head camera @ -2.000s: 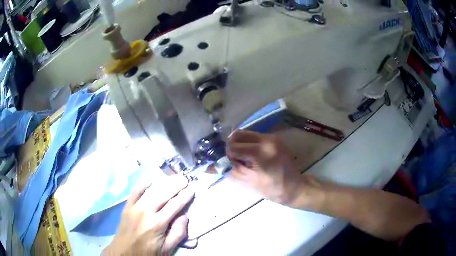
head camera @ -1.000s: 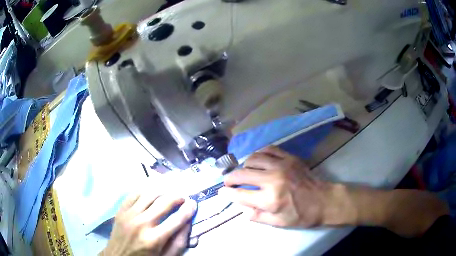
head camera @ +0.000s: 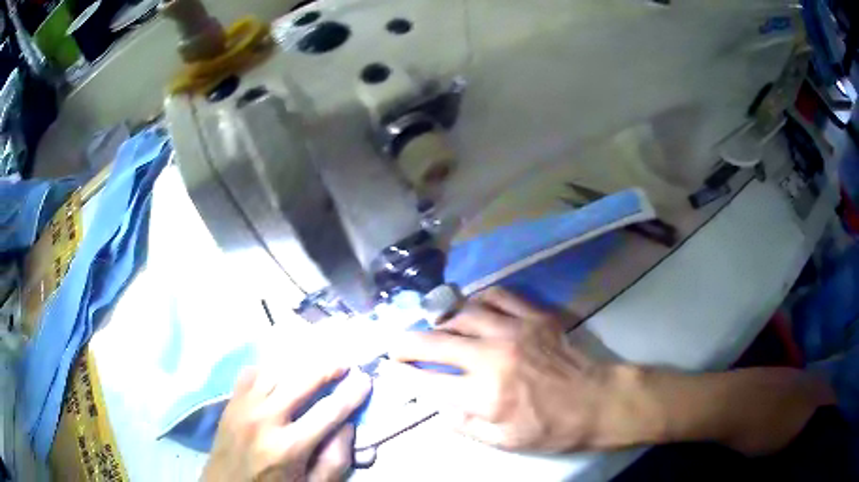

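A light-blue cloth panel with a pale edge [head camera: 556, 241] runs from the needle area to the right, over the machine bed. My left hand [head camera: 292, 419] presses on cloth in front of the presser foot [head camera: 325, 303], fingertips at the cloth's edge. My right hand [head camera: 518, 372] lies on the panel right of the needle, fingers flat and pointing left. A small dark patch, perhaps the woven label [head camera: 374, 365], shows between the hands. Glare washes out the needle area. The snips [head camera: 655, 229] lie partly under the panel.
The cream machine head [head camera: 546, 104] spans the top, with its tension dial [head camera: 429, 160] close above my right hand. Long blue strips [head camera: 89, 273] drape at the left over yellow tape [head camera: 97, 414]. Small dark pieces [head camera: 721, 179] lie at the table's right.
Since the earliest frame, the panel has spread out to the right over the snips, and my right hand has come down flat onto the cloth. Since the middle frame, the label area has shifted slightly left.
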